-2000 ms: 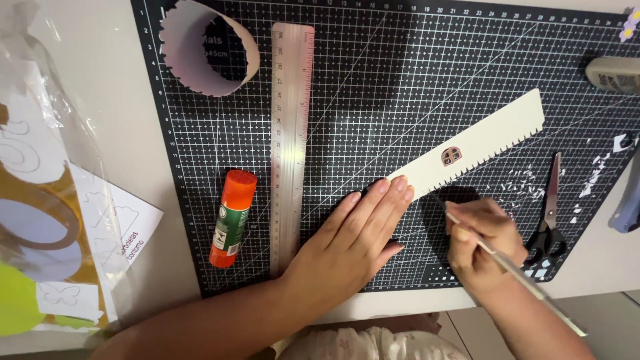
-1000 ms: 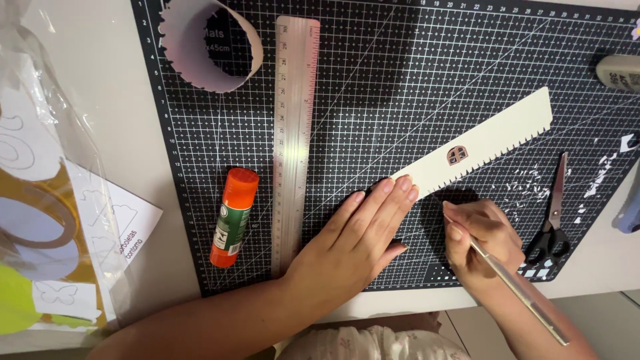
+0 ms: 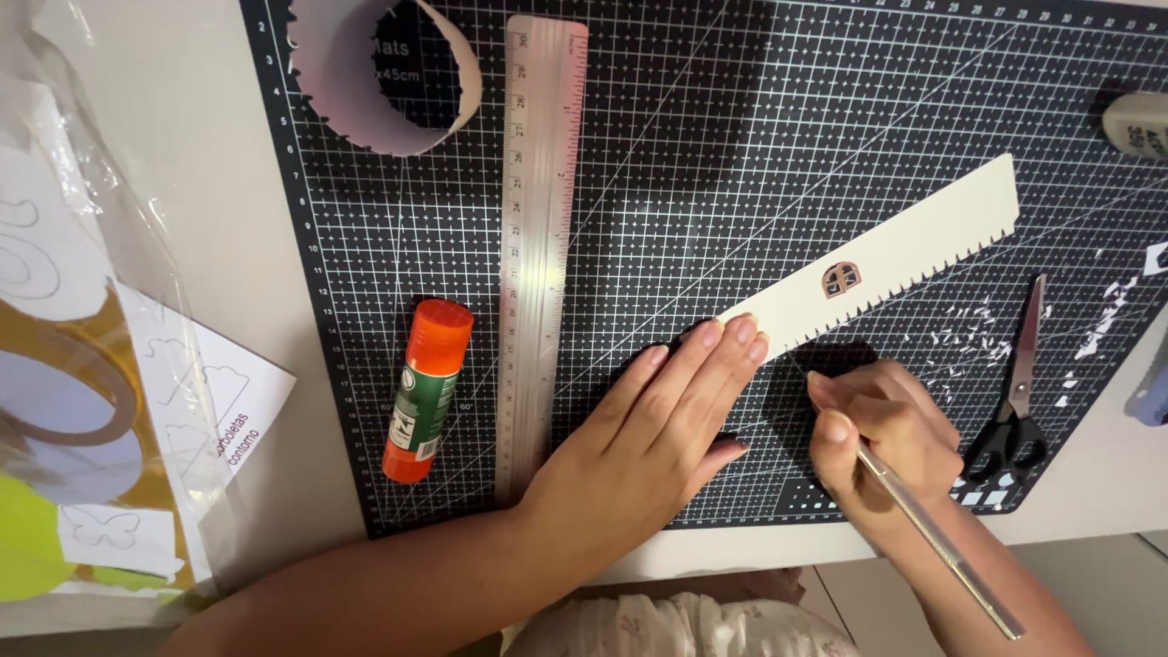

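Observation:
A white paper strip (image 3: pixel 940 208) lies slantwise on the black cutting mat (image 3: pixel 657 237). Small notches run along its lower edge, and a brown window-shaped piece (image 3: pixel 840 279) sits near its middle. My left hand (image 3: pixel 652 411) lies flat, its fingertips pressing on the strip's lower left end. In my right hand (image 3: pixel 881 433) is a silver craft knife (image 3: pixel 944 543), gripped like a pen, with its tip close to the notched edge. Tiny white paper scraps (image 3: pixel 972 342) are scattered right of that hand, beside black-handled scissors (image 3: pixel 1017 392).
A metal ruler (image 3: pixel 538 274) lies left of my left hand, with an orange and green glue stick (image 3: pixel 427 392) beyond it. A curled paper ring (image 3: pixel 351 100) stands at the mat's upper left. Plastic-covered paper templates (image 3: pixel 82 365) occupy the far left. A bottle (image 3: pixel 1136 126) lies at the right.

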